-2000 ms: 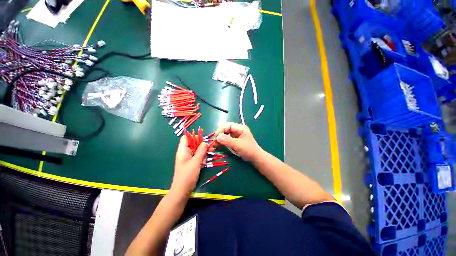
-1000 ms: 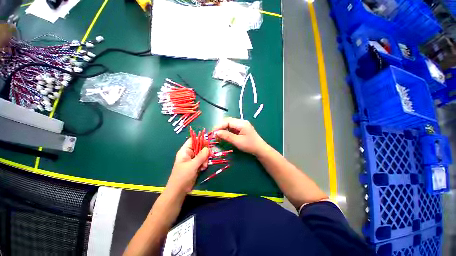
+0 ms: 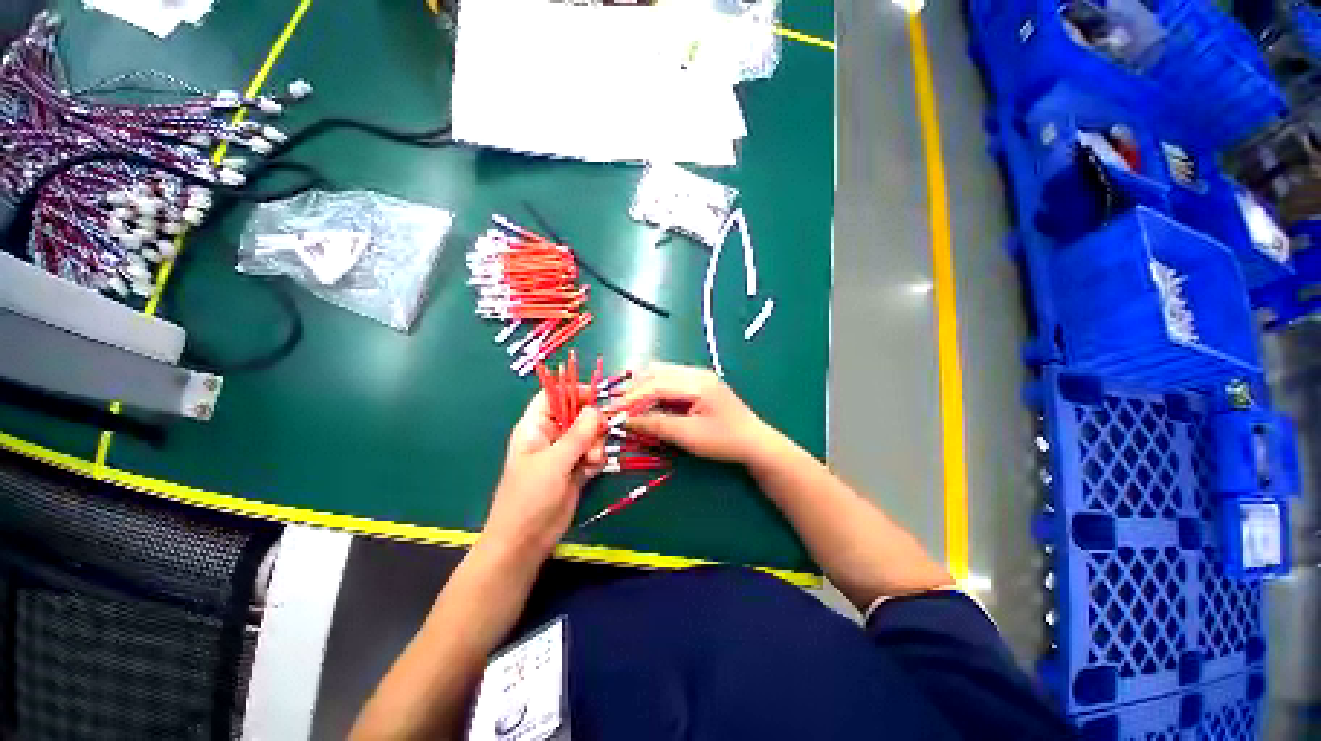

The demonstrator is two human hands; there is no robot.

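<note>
My left hand (image 3: 548, 460) holds a bunch of red leads (image 3: 567, 394) that stand up fanned between thumb and fingers. My right hand (image 3: 698, 413) is beside it, its fingertips pinched at the white-marked ends of the leads; what exactly they grip is too small to tell. Under and between the hands several more red leads lie on the green bench, one of them apart (image 3: 632, 497) near the front edge. A pile of red leads with white ends (image 3: 530, 291) lies just beyond my left hand. A thin black lead (image 3: 627, 294) lies beside the pile.
Curved white tubing (image 3: 710, 297) and a small bag of white parts (image 3: 682, 203) lie right. A larger clear bag (image 3: 352, 253), black cord (image 3: 299, 326), wire harnesses (image 3: 109, 203) and grey metal housing (image 3: 102, 348) are left. White paper (image 3: 594, 80) lies beyond. Blue bins (image 3: 1166, 297) stand across the aisle.
The view has shifted slightly. My right hand has come closer to my left, its fingers now lower over the lead ends. My left hand still holds its bunch.
</note>
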